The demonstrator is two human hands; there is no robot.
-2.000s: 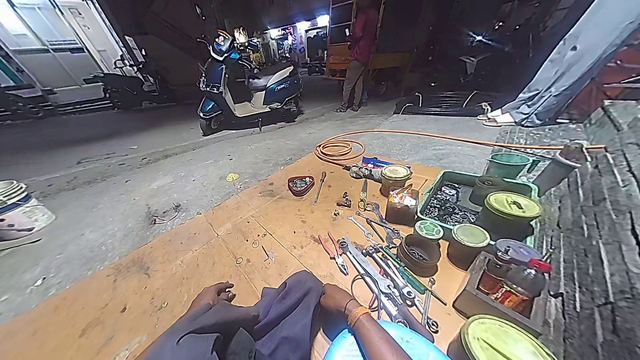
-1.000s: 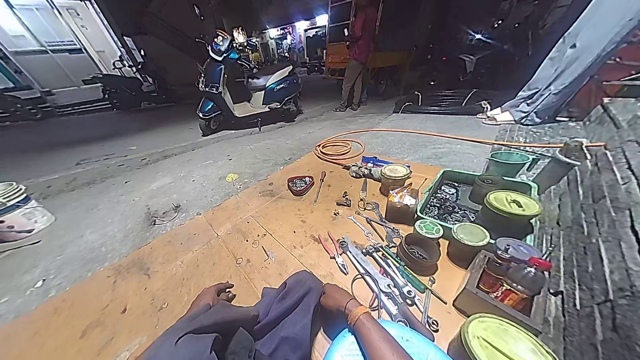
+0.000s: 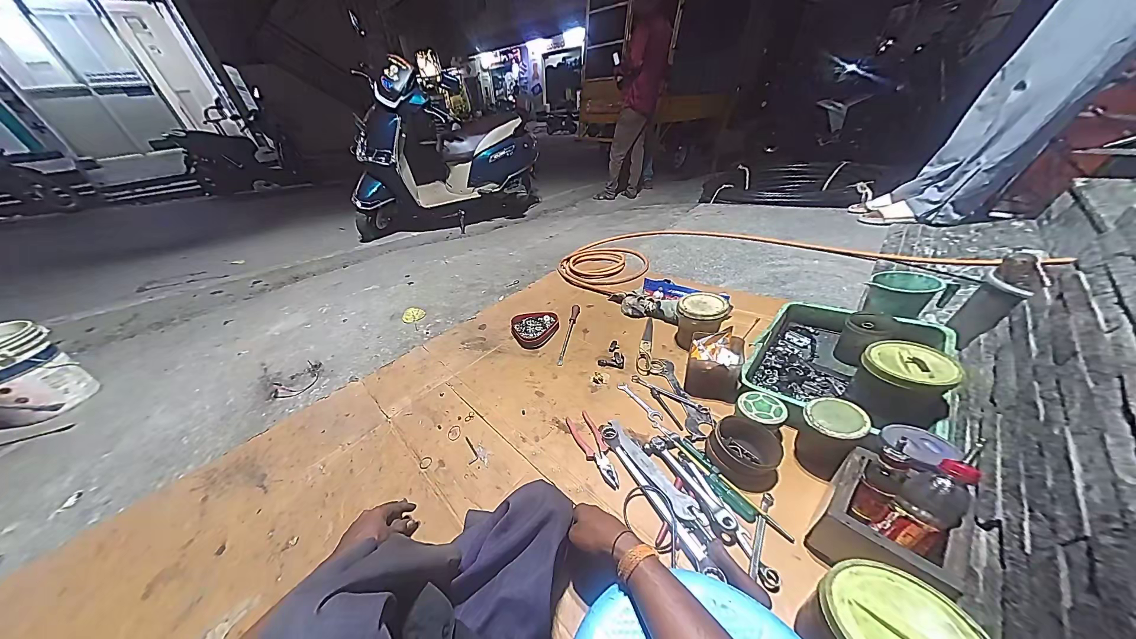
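Observation:
My left hand [image 3: 382, 524] is low at the left beside my dark trouser leg, above the brown sheet, fingers loosely bent, with no object seen in it. My right hand [image 3: 596, 531], with an orange band at the wrist, rests against the trouser knee [image 3: 524, 524]; its fingertips are partly hidden. Nearest to it lie red-handled pliers [image 3: 596, 451] and several spanners [image 3: 661, 488]. A green screwdriver [image 3: 732, 493] lies among them. Farther off are a red tray of small metal parts [image 3: 535, 328] and a screwdriver [image 3: 569, 335]. A light-blue surface [image 3: 683, 608] shows below my right forearm.
At the right stand a green crate [image 3: 763, 355] of dark parts, a lidded tub [image 3: 910, 364], a round container [image 3: 744, 453] and a box [image 3: 821, 532] with bottles. An orange hose [image 3: 603, 264] lies coiled beyond. A scooter [image 3: 444, 164] and two people stand farther off.

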